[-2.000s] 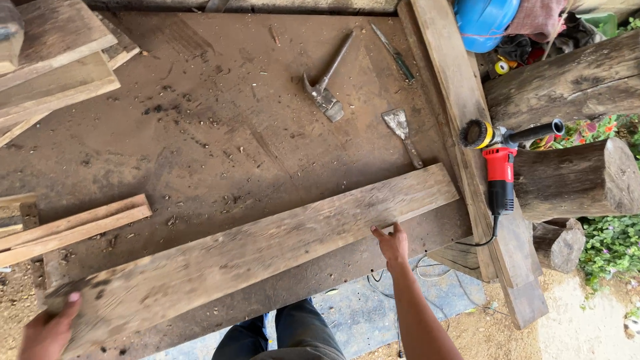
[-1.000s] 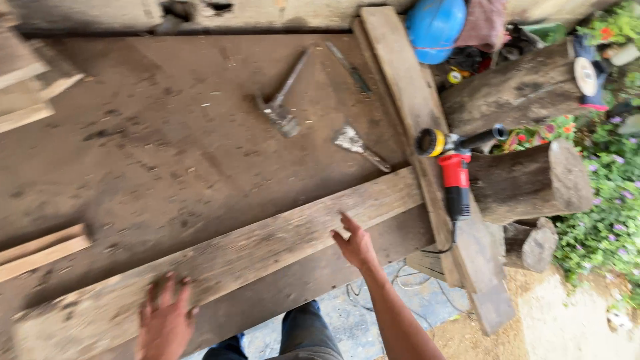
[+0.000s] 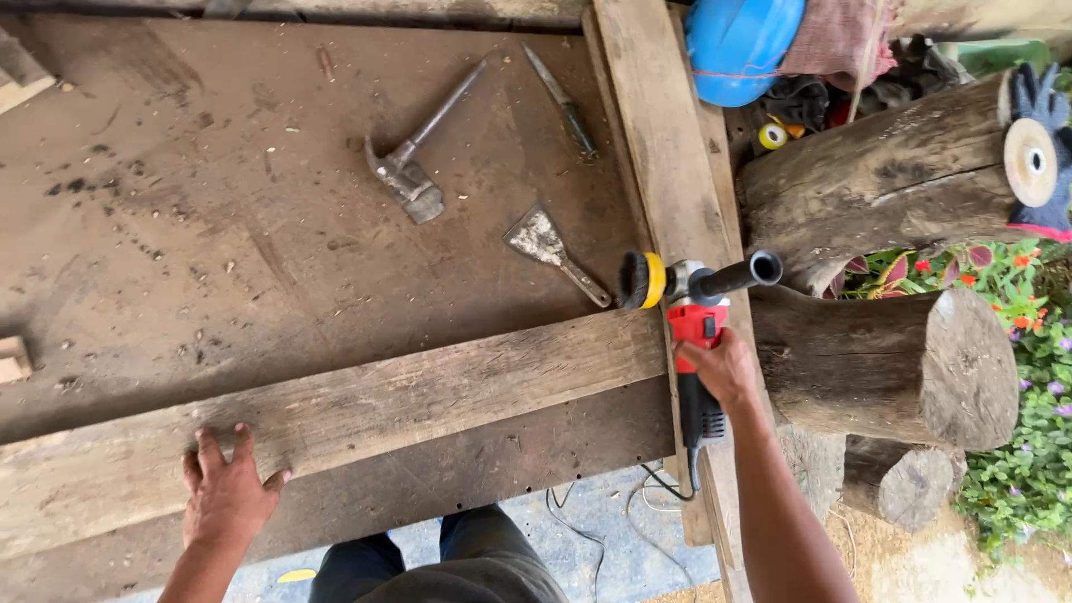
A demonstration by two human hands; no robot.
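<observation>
My left hand (image 3: 230, 490) rests with spread fingers on the near edge of a long weathered wooden plank (image 3: 435, 389), which lies across the brown worktable (image 3: 276, 251). My right hand (image 3: 724, 368) is closed around the red and black body of an angle grinder (image 3: 697, 322) with a yellow-rimmed wire cup brush and a black side handle. The grinder is over the crossing boards (image 3: 670, 142) at the plank's right end. Beyond the plank lie a claw hammer (image 3: 414, 167), a putty knife (image 3: 544, 243) with a stained blade, and a pointed tool (image 3: 563, 105), perhaps a file or knife.
Cut logs (image 3: 863, 360) stand right of the boards, one bearing a glove (image 3: 1038, 92) and a grinding disc (image 3: 1030, 162). A blue helmet-like object (image 3: 741, 46) is at the upper right. The grinder's black cord (image 3: 666, 484) hangs near the table edge. Wood pieces (image 3: 17, 71) lie far left.
My right hand has moved from the plank to the grinder and taken hold of it. My left hand has left the plank's left end and now lies flat further along it.
</observation>
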